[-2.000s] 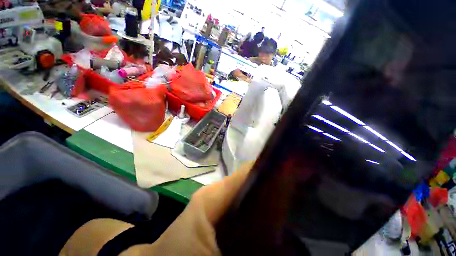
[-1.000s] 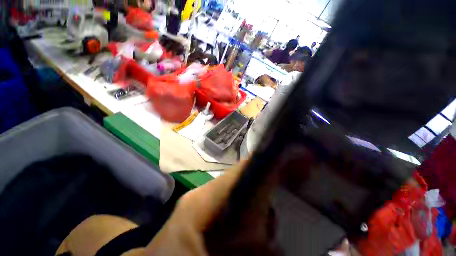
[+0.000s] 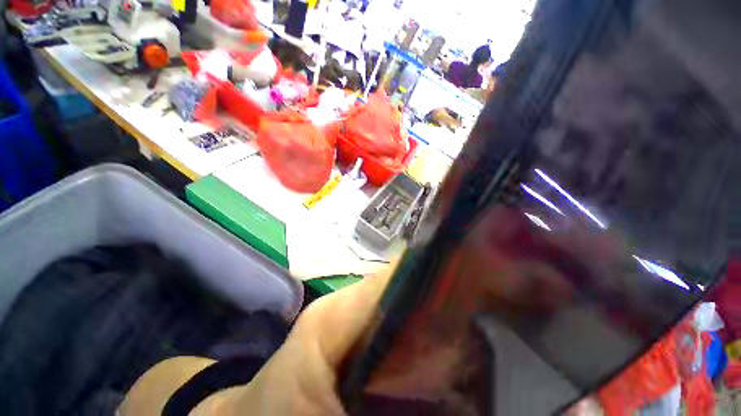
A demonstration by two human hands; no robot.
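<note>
A smartphone (image 3: 601,146) fills the right side of the view, very close and tilted. Its dark, glossy screen reflects ceiling lights. My left hand (image 3: 313,357) comes from the bottom left, a black band at the wrist, and grips the phone's lower left edge. Its fingers are hidden behind the phone. My right hand is not in view.
A white-topped table (image 3: 231,171) with a green edge (image 3: 240,219) bears red bags (image 3: 296,150), a grey parts tray (image 3: 392,207) and a yellow strip (image 3: 323,192). A grey bin (image 3: 106,191) holds dark cloth (image 3: 122,317). A person (image 3: 470,71) is at the back.
The view has swung, so the table's things sit further right and more of the grey bin shows. The white shape beside the tray is now behind the phone. My left hand still holds the phone.
</note>
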